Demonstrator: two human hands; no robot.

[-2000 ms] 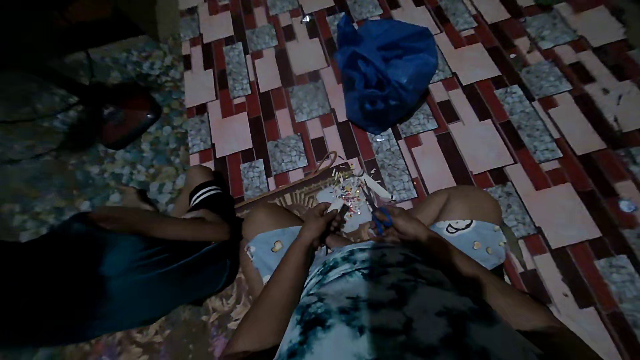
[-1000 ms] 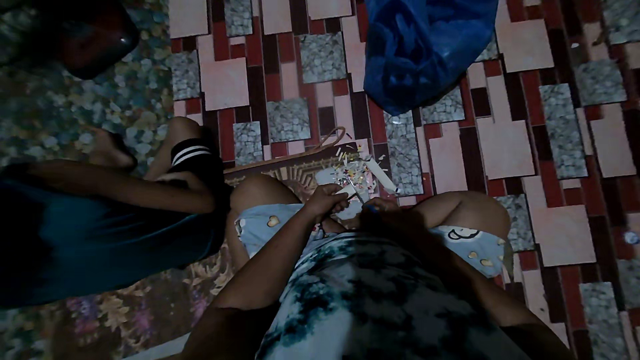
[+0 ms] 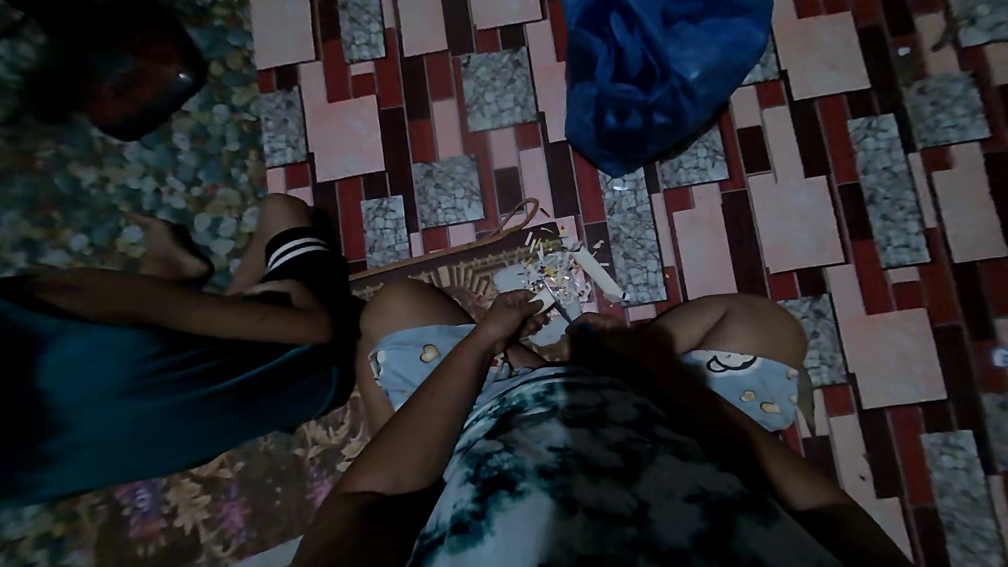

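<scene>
Between my bent knees, my left hand (image 3: 513, 316) pinches a small white strip (image 3: 543, 299), seemingly paper. My right hand (image 3: 596, 329) is shut on scissors (image 3: 561, 310), whose blades point up and left at the strip; shadow hides most of the handles. Just beyond both hands lies a pile of small cut scraps (image 3: 556, 268), white, yellow and red, on pale sheets. A longer white strip (image 3: 600, 274) rests to the right of the pile.
A blue plastic bag (image 3: 654, 79) lies on the patterned floor ahead. Beneath the scraps is a brown patterned mat (image 3: 441, 272) with a looped cord (image 3: 520, 214). At my left sits another person (image 3: 157, 386). A dark red object (image 3: 142, 79) stands at the upper left.
The scissor blades and the white strip have come together in front of me. The view has shifted, so the blue bag sits higher in it.
</scene>
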